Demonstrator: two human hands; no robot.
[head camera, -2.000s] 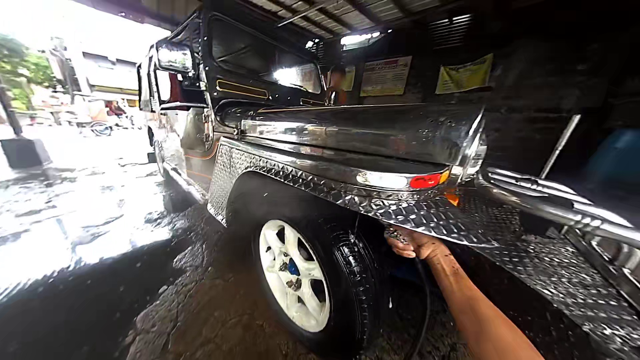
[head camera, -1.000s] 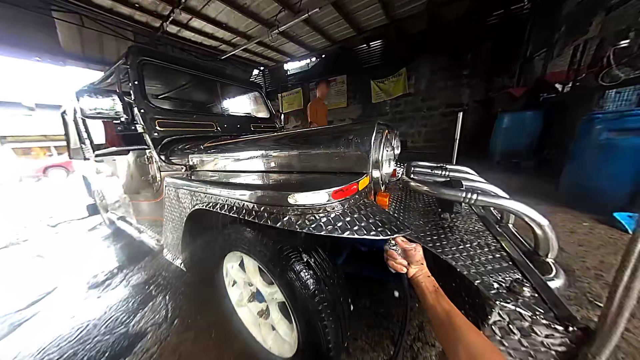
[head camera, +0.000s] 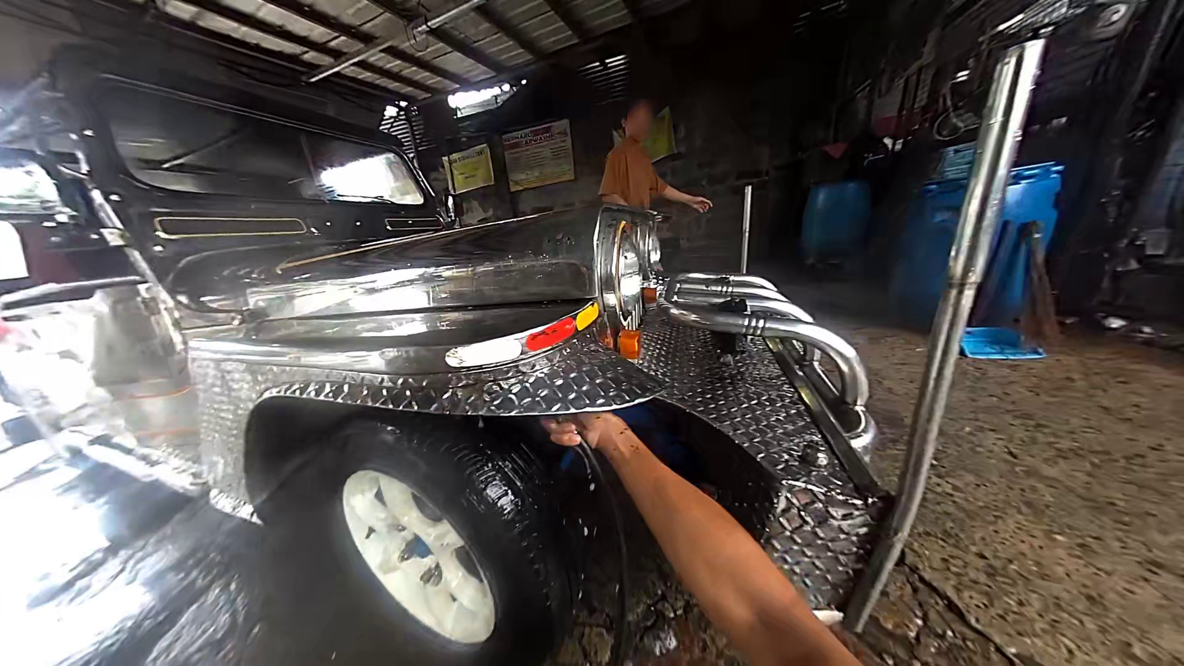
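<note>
My right hand (head camera: 581, 430) reaches in under the edge of the diamond-plate front fender (head camera: 592, 379) of a wet jeep, just right of the upper tire (head camera: 499, 490). Its fingers are closed on a dark hose (head camera: 618, 555) that hangs down from the hand with drops falling beside it; the hose's front end is hidden under the fender. Below and to the left is the white wheel rim (head camera: 421, 555). A red, yellow and white strip (head camera: 546, 338) runs along the fender above the hand. My left hand is out of view.
Curved chrome bumper tubes (head camera: 786, 319) and an upright metal pole (head camera: 953, 324) stand at the right. A person in an orange shirt (head camera: 631, 171) is beyond the hood. Farther back are blue barrels (head camera: 835, 222), a blue dustpan (head camera: 1002, 342) and a broom (head camera: 1040, 296).
My right hand has gone farther in under the fender, still holding the hose. The person beyond the hood now has an arm stretched out. The view has swung to the right.
</note>
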